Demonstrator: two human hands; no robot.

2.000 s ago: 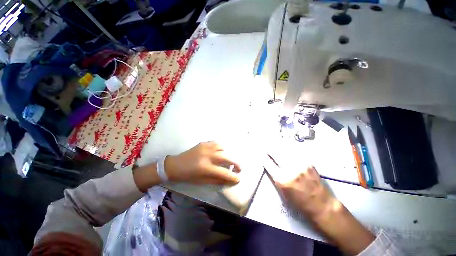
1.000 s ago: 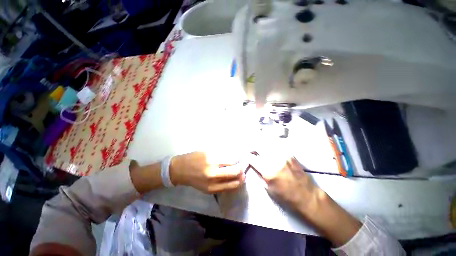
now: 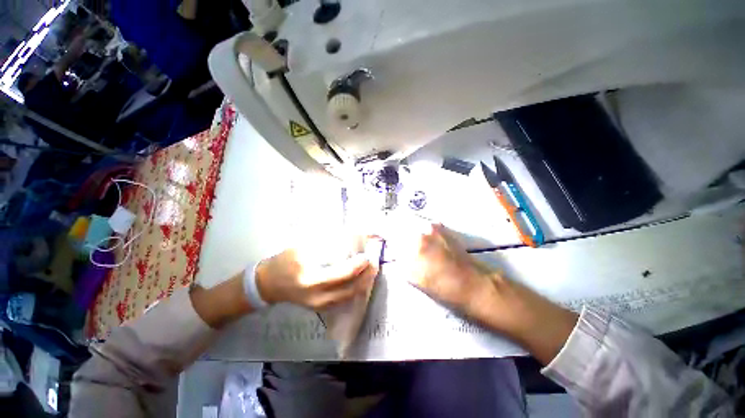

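A small beige fabric piece (image 3: 353,314) hangs from the fingertips of my left hand (image 3: 314,282), its lower end over the table's front edge area. My right hand (image 3: 445,269) is beside it, close to the left fingertips, with its fingers curled and washed out by the lamp. Whether its fingertips hold the fabric is hidden in the glare. A small dark spot shows between the hands. The presser foot and needle area (image 3: 387,181) of the white sewing machine (image 3: 457,57) is just beyond both hands.
Orange and blue snips (image 3: 519,214) and a black flat pouch (image 3: 584,163) lie right of the needle. A printed sheet (image 3: 159,237) with a white charger (image 3: 122,219) lies left. Grey-brown layers (image 3: 306,392) and a pale bin (image 3: 196,388) are below the table edge.
The view has shifted and turned, so the machine head sits further left. My hands have come together from apart, and the fabric piece now hangs from my left fingers.
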